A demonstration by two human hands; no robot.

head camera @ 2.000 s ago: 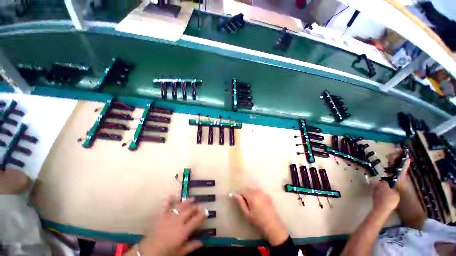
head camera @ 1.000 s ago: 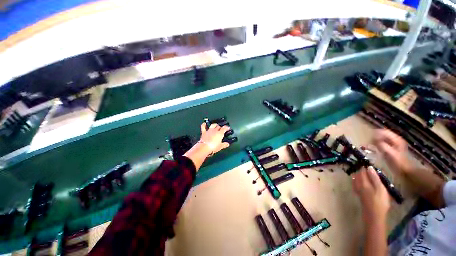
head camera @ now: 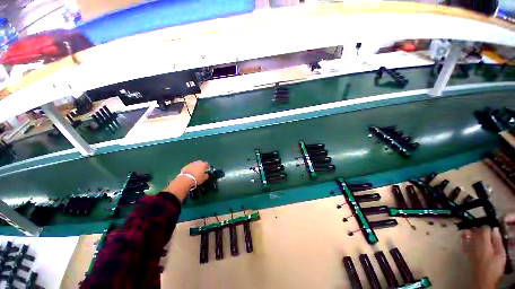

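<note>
My left hand (head camera: 196, 172), with a white bracelet and a red and black plaid sleeve, reaches over the green conveyor belt. Its fingers are closed on a dark comb-shaped unit (head camera: 211, 183) that lies on the belt, partly hidden by the hand. Two more comb-shaped units, a nearer one (head camera: 268, 167) and a farther one (head camera: 315, 160), lie side by side on the belt to its right. Another unit (head camera: 225, 233) lies on the tan bench in front, its green circuit-board strip at the back and dark oblong bodies towards me. My right hand is not in view.
More units lie on the belt at left (head camera: 132, 192) and right (head camera: 393, 140). Several overlap on the bench at right, where another person's hand (head camera: 484, 254) holds one. A white post (head camera: 68, 130) stands behind the belt at left. White shelving (head camera: 271, 34) spans above.
The view has swung left. My left hand has let go of one unit, which stays on the belt, and moved left to another. The neighbour's unit is turned differently.
</note>
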